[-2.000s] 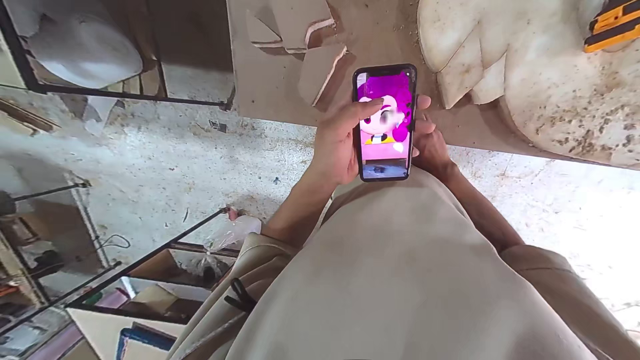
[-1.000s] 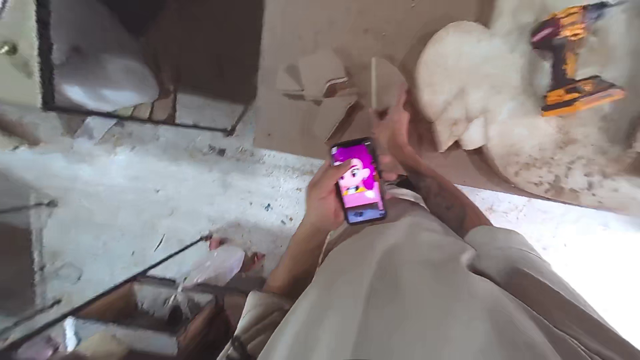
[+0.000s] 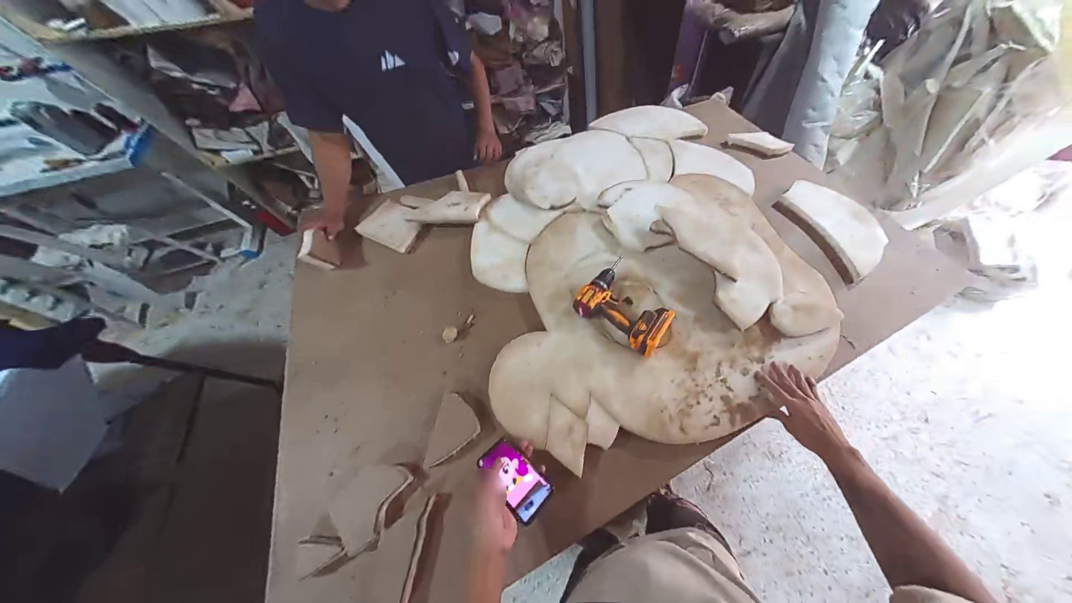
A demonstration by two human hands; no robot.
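My left hand [image 3: 496,507], partly blurred, holds a smartphone [image 3: 517,481] whose screen shows a cartoon face on magenta, over the near part of the brown table [image 3: 360,352]. With fingers spread, my right hand [image 3: 800,406] rests on the lower right edge of a large layered foam-like shape [image 3: 662,402] with dirty specks. An orange and black cordless drill [image 3: 624,311] lies on the middle of that shape. Pointed cut pieces [image 3: 567,437] jut from its near side, close to the phone.
Across the table stands a person in a dark shirt [image 3: 394,84], one hand on a small block [image 3: 319,249]. Offcuts [image 3: 389,226] lie nearby, and a curved piece [image 3: 837,226] lies at the right. Loose cut pieces [image 3: 455,429] lie near left. Loaded shelves [image 3: 201,92] stand behind.
My right hand has moved away from the phone and offcuts to the right edge of the large shape. The phone remains in my left hand. The view has tilted up, showing the whole table.
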